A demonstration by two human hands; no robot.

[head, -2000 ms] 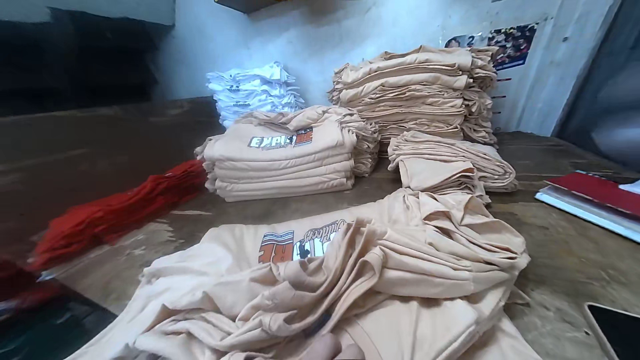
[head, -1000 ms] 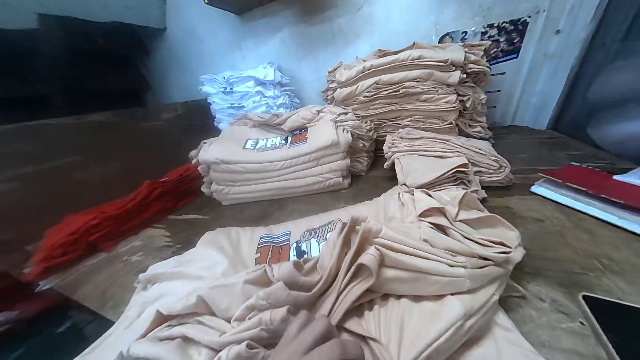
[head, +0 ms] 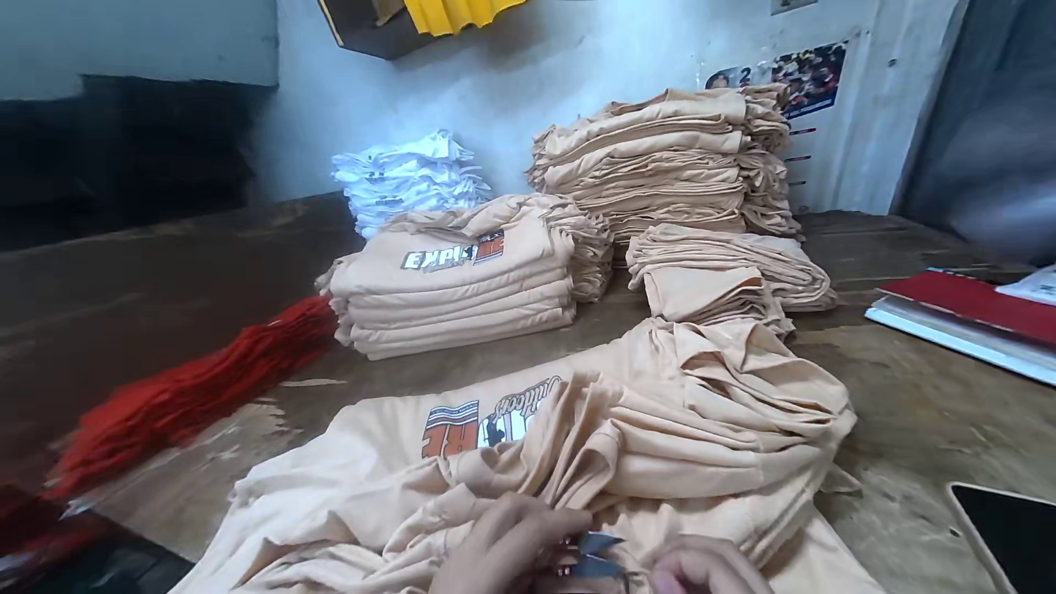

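Observation:
At the bottom centre, my left hand (head: 507, 546) is closed around small thread snips (head: 596, 554). Their two metal blades stand apart and point right, toward my right hand (head: 705, 566). The thumb and fingers of my right hand come together at the cloth beside the blade tips; a bit of fabric or thread seems pinched there, but its exact form is unclear. Under and around both hands lies a rumpled pile of peach T-shirts (head: 676, 437), with gathered folds across it. A printed design (head: 474, 429) shows upside down on the shirt at the back of the pile.
Behind are folded printed peach shirts (head: 454, 305), a tall peach stack (head: 660, 165), smaller folded peach pieces (head: 726, 272) and a white stack (head: 408, 181). Red cloth (head: 198, 392) lies left. A red folder (head: 973, 305) and a phone-like dark device (head: 1011, 536) are at right.
Both hands and the snips now show at the bottom; one second ago only one blurred hand was plain there, and before that just a fingertip. The shirt pile looks much the same.

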